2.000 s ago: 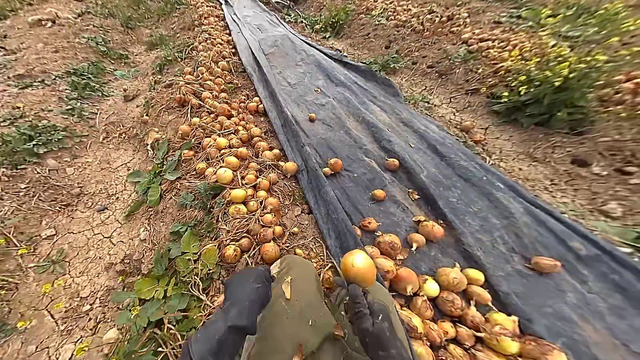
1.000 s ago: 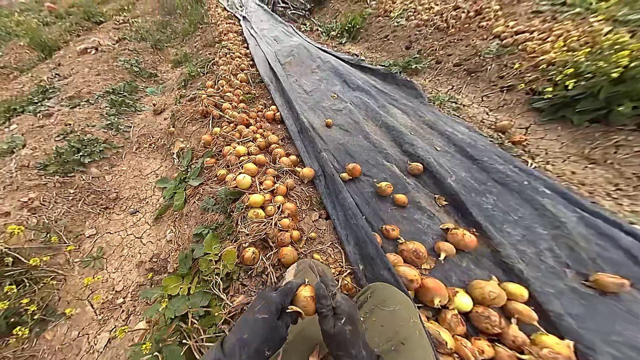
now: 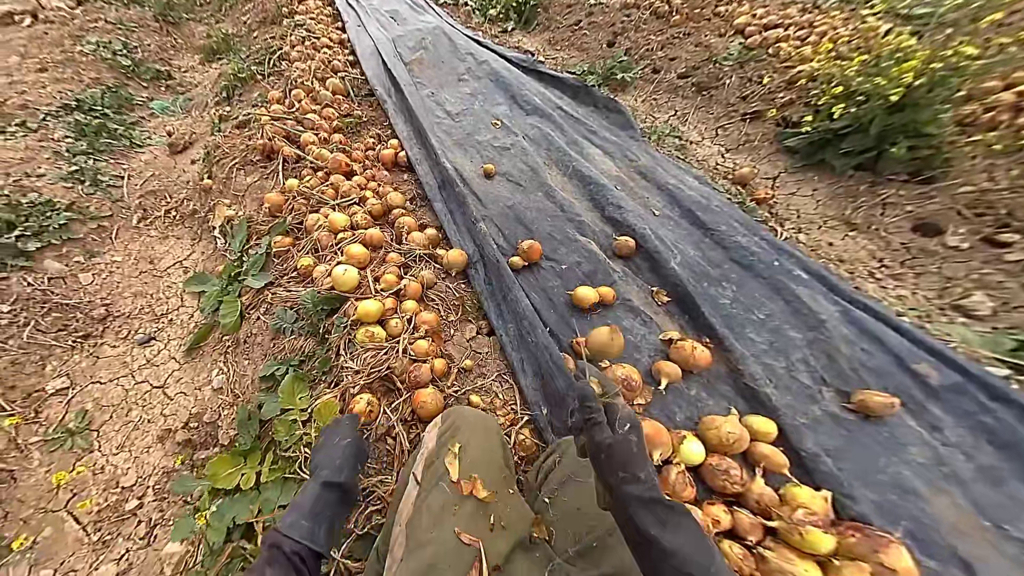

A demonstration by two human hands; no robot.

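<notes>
My left hand, in a dark glove, is at the near end of the onion row, its fingers beside an onion on the ground; whether it grips that onion is hidden. My right hand, also gloved, reaches over the edge of the dark fabric sheet. It is blurred, and an onion is just beyond its fingers. A heap of onions lies on the sheet to the right of my right arm. My knees are between my hands, with dry onion skins on the trousers.
A long row of onions with dry stalks lies left of the sheet. Green weeds grow beside it. Cracked soil is at the left. A yellow-flowered plant and more onions are at the upper right.
One second ago both hands were together around an onion above my knees. They have since parted, the left to the onion row and the right to the sheet.
</notes>
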